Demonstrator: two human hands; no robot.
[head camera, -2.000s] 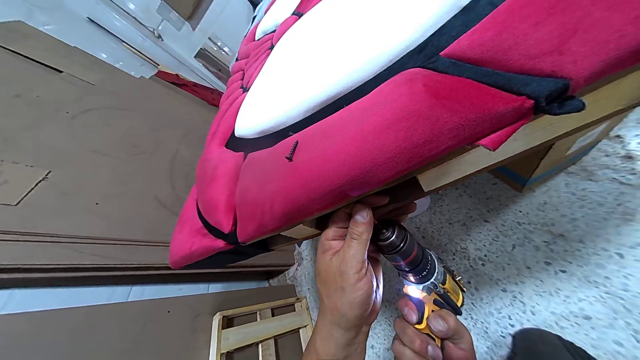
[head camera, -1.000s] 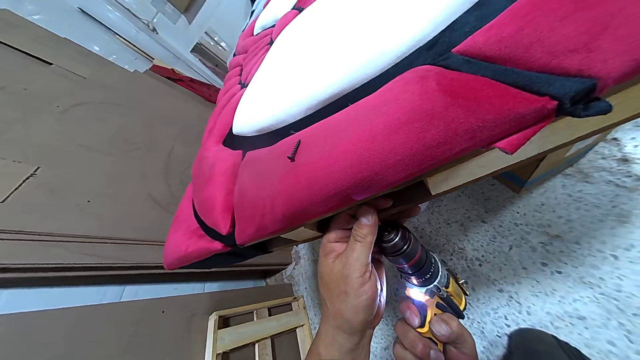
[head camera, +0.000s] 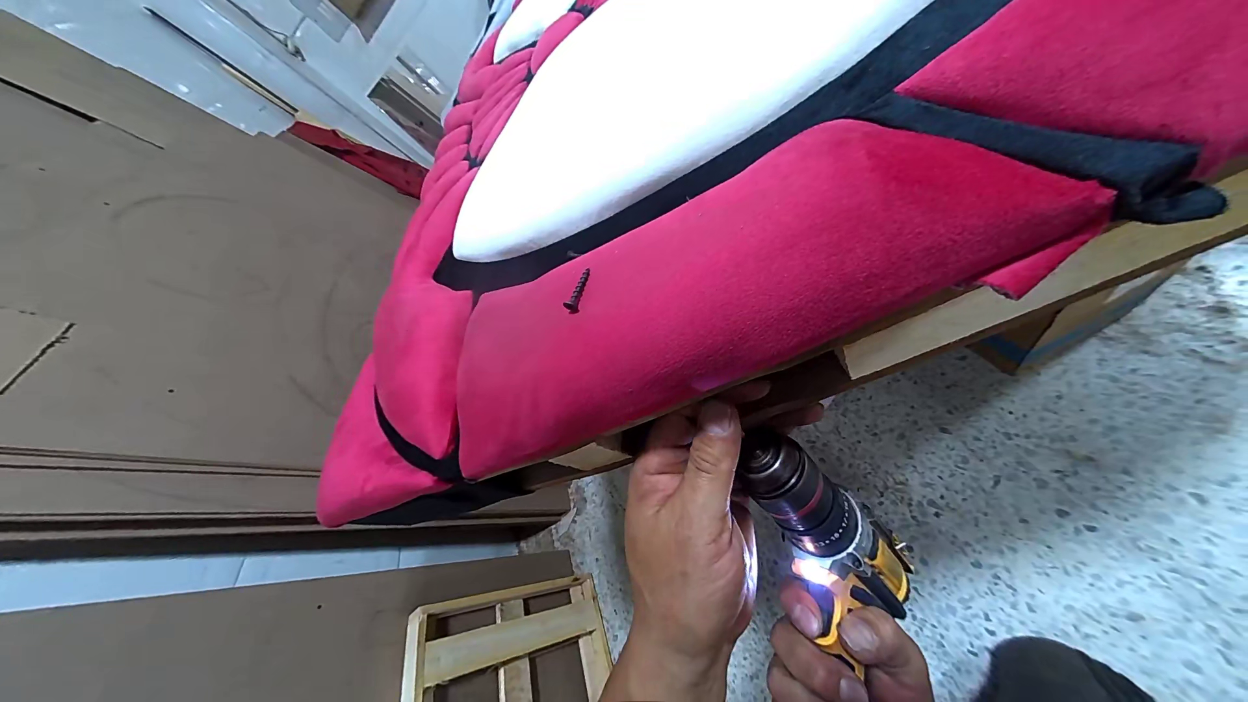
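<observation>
My right hand (head camera: 843, 643) grips a yellow and black cordless drill (head camera: 819, 522) with its work light lit. The drill's chuck points up at the underside of a wooden frame (head camera: 936, 336); its tip is hidden. Just left of the chuck, my left hand (head camera: 692, 507) reaches under the frame's edge with the thumb against it. What its fingers hold, if anything, is hidden. Above both hands, a padded panel of red, white and black plush fabric (head camera: 721, 263) rests on the frame. One dark screw (head camera: 577, 292) lies on the red fabric.
Large brown boards (head camera: 195, 292) stand at the left. A slatted wooden frame (head camera: 507, 643) is at the bottom, left of my forearm. Under the panel's right side, a cardboard box (head camera: 1082, 317) sits on the speckled floor (head camera: 1092, 487). Plastic-wrapped items (head camera: 322, 58) are at the upper left.
</observation>
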